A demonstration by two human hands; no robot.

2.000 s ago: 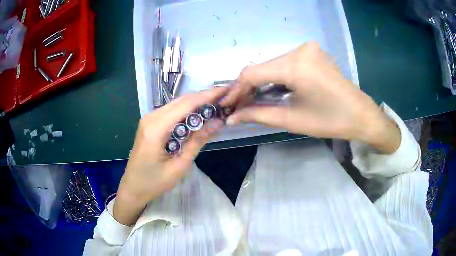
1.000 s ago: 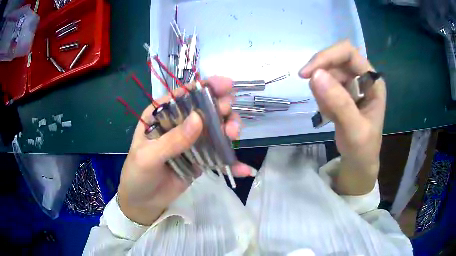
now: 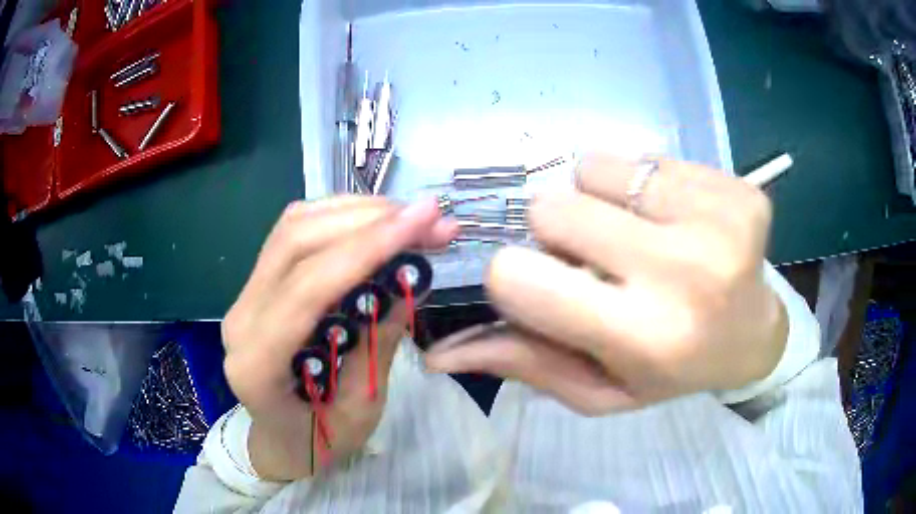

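Note:
My left hand holds several motors side by side. Their black end caps face the camera, and red lead wires hang down from them. My right hand is just to the right, slightly blurred, fingers curled. A pale-ended slim tool sticks out behind it; the rest of the tool is hidden by the hand. The white parts tray lies beyond both hands. Silver motors lie near its front, partly covered by the hands, and more metal cylinders lie along its left side.
A red parts bin with loose metal cylinders is at the left, with a small clear bag on it. White scraps lie on the green mat. Blue crates of metal parts show below the table edge. Bagged parts are at the far right.
My left hand has turned the motors so their end caps face the camera and the wires hang down. My right hand has moved left and down towards the left hand, its fingers now curled.

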